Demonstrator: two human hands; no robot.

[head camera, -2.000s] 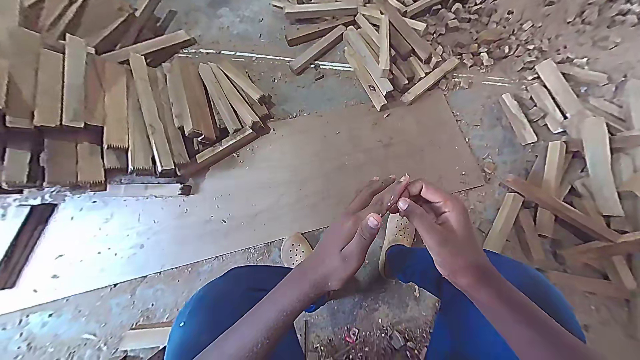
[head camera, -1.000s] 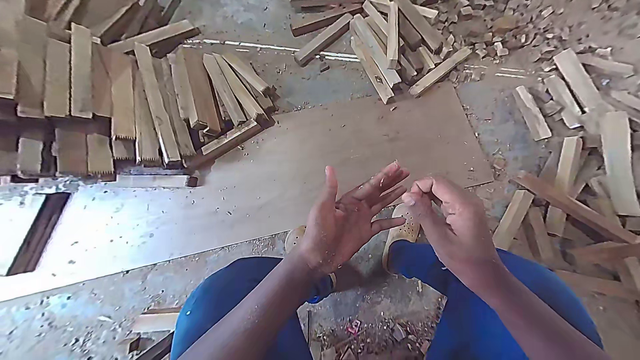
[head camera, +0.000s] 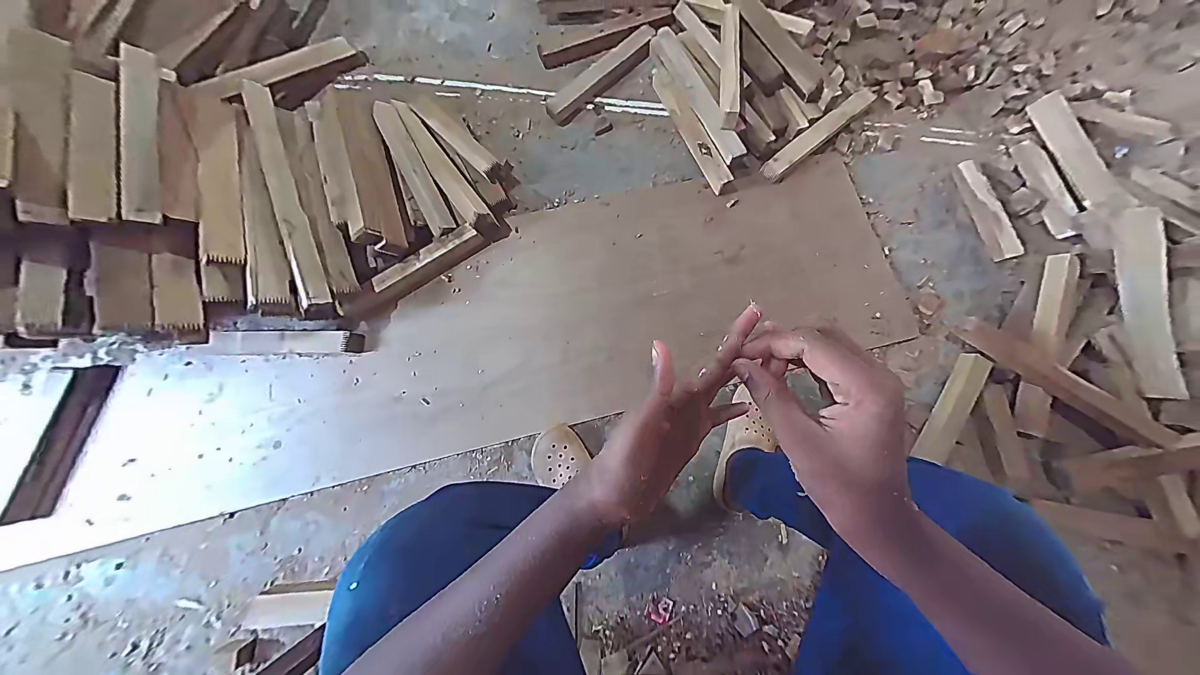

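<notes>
My left hand (head camera: 656, 436) is raised in front of my knees, palm partly up and fingers spread, holding nothing. The thumb and forefinger of my right hand (head camera: 830, 403) meet at the fingers of my left hand; whether anything small is between them cannot be made out. Beneath and beyond both hands lies a flat plywood sheet (head camera: 600, 291) with wood crumbs on it. Finger-jointed wooden blocks (head camera: 220, 187) are stacked in rows at its left end.
Loose wood strips (head camera: 698, 84) lie at the sheet's far edge. Small offcuts (head camera: 909, 56) cover the floor at the upper right. A heap of wood pieces (head camera: 1059, 375) is at my right. My perforated clogs (head camera: 560, 456) stand by the sheet's near edge.
My hands were together two seconds ago, then apart with the left palm opened out. Now my right fingertips touch the left fingers again.
</notes>
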